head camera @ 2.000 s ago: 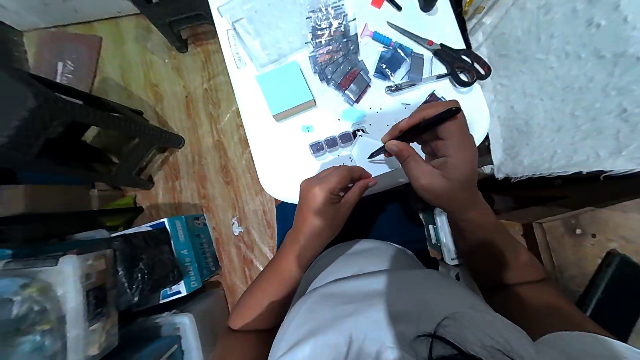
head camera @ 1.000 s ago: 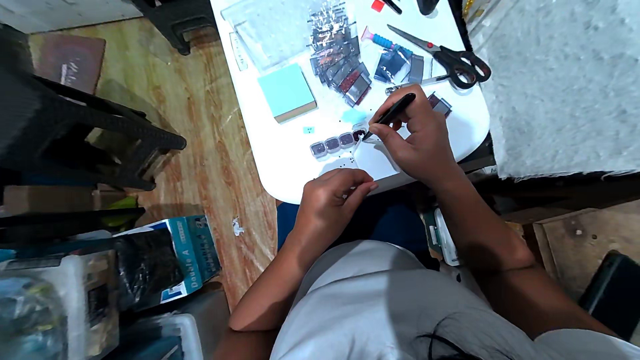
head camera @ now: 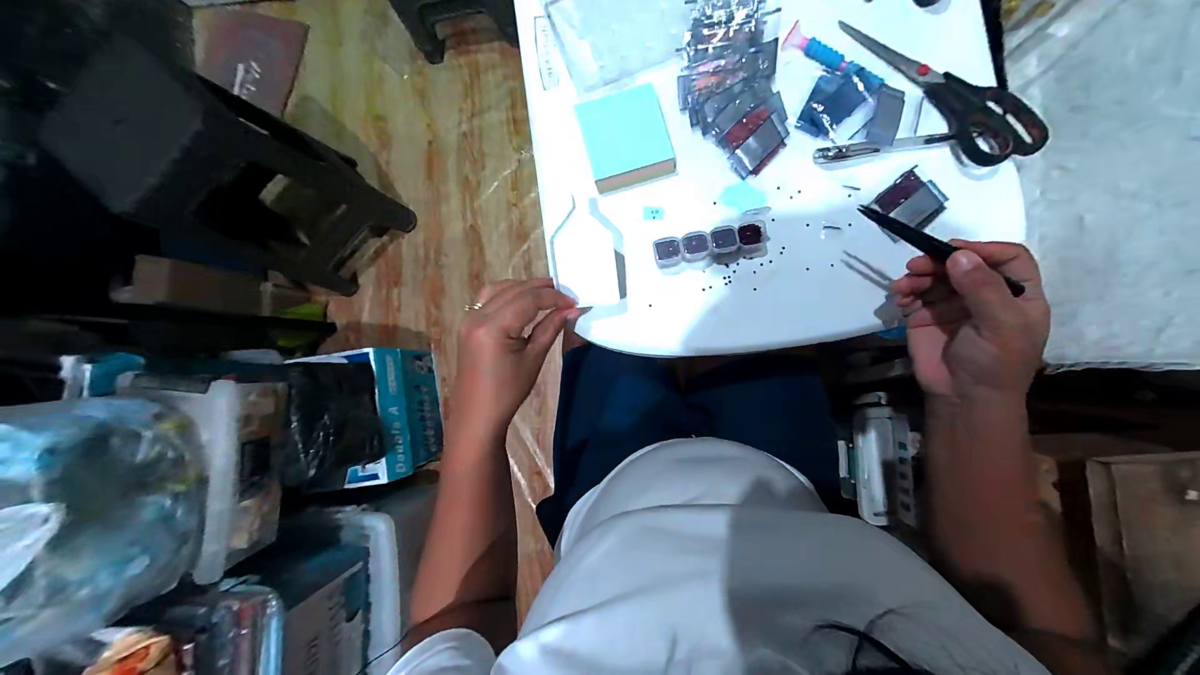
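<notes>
My left hand pinches the lower end of a white scoop-shaped tray at the table's near left edge. Black tweezers are in my right hand, their tip pointing up and left, near a small plastic bag with dark red contents. Between the hands, a row of small clear containers holds dark grains, the rightmost one uncovered. Tiny dark beads are scattered around it. A turquoise-topped block sits behind the tray.
Many small plastic bags lie behind the containers on the white table. Black-handled scissors, a craft knife and a blue and pink pen-like tool are at the back right. A dark stool stands at the left.
My left hand has moved left with the white tray, which was between my hands beside the containers. My right hand has moved right, away from the containers, still with the tweezers.
</notes>
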